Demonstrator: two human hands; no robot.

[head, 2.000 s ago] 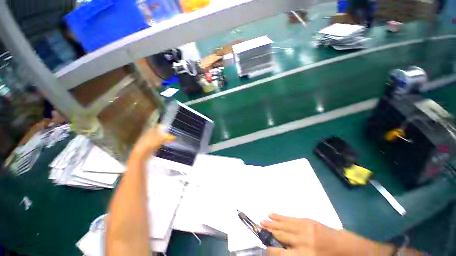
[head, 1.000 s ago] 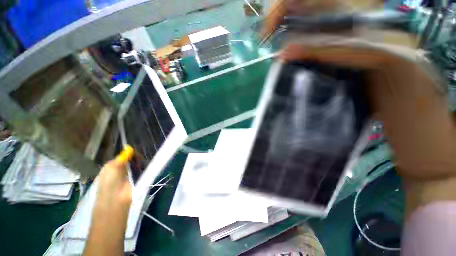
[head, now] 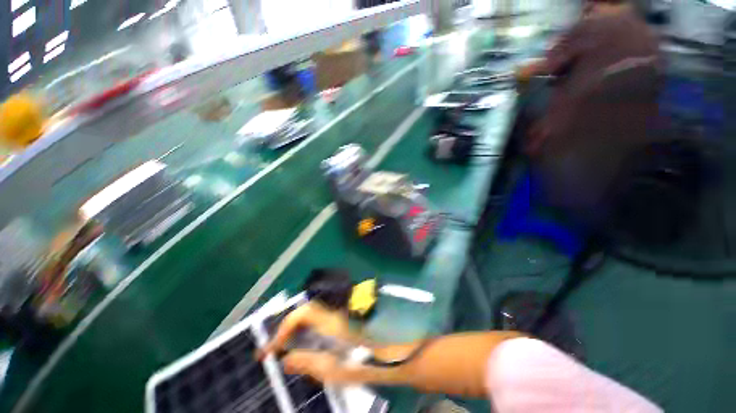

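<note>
Solar panels (head: 218,379), black cell faces with white borders, show at the bottom edge, blurred and partly cut off. My right hand (head: 311,347) reaches in from the lower right, its fingers at the white border of a panel. The hand is blurred, and I cannot tell whether it grips the panel or only touches it. A small grey shape shows between the fingers, too blurred to name. My left hand is out of the picture. The black iron stand (head: 329,286) with its yellow sponge (head: 363,298) is just beyond my right hand.
The black soldering station (head: 391,222) with its silver wire reel (head: 345,159) stands beyond the stand. A white strip (head: 407,293) lies near the sponge. The green conveyor (head: 202,266) runs along the left, a panel stack (head: 137,202) beyond it. A person (head: 601,105) is at upper right.
The view has swung to the right. My left hand and its panel have left the picture. My right hand, earlier raised with a panel, is now low over panels at the bottom.
</note>
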